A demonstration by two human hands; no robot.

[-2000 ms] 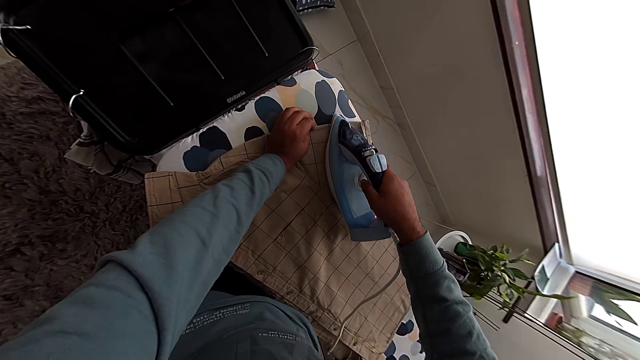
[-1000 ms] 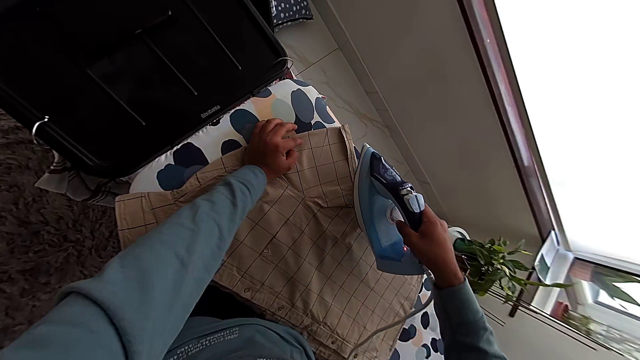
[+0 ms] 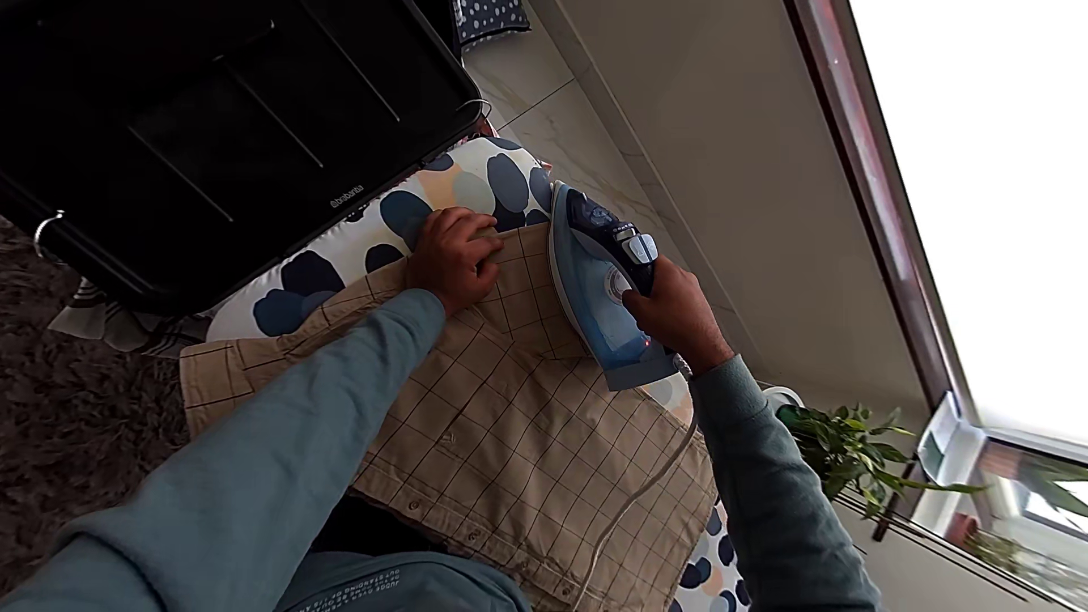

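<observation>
A tan checked shirt (image 3: 510, 442) with a row of buttons lies spread over an ironing board (image 3: 467, 187) whose cover has blue, grey and peach spots. My left hand (image 3: 456, 259) rests on the upper part of the shirt, fingers bent over the cloth; whether it pinches the fabric cannot be told. The handle of a blue steam iron (image 3: 599, 297) is in my right hand (image 3: 680, 314). The iron stands at the right edge of the cloth, its tip toward the narrow end of the board. A pale cord runs from its heel down across the shirt.
A large black panel (image 3: 195, 144) with metal wire loops stands along the board's left side. Shaggy dark carpet (image 3: 76, 416) lies at the left. To the right are a wall (image 3: 722, 153), a window and a potted plant (image 3: 850, 450). Tiled floor (image 3: 544, 102) shows beyond the board.
My right hand and the iron have moved from over the shirt to its right edge. My left hand has stayed on the upper part of the shirt. The view has shifted somewhat.
</observation>
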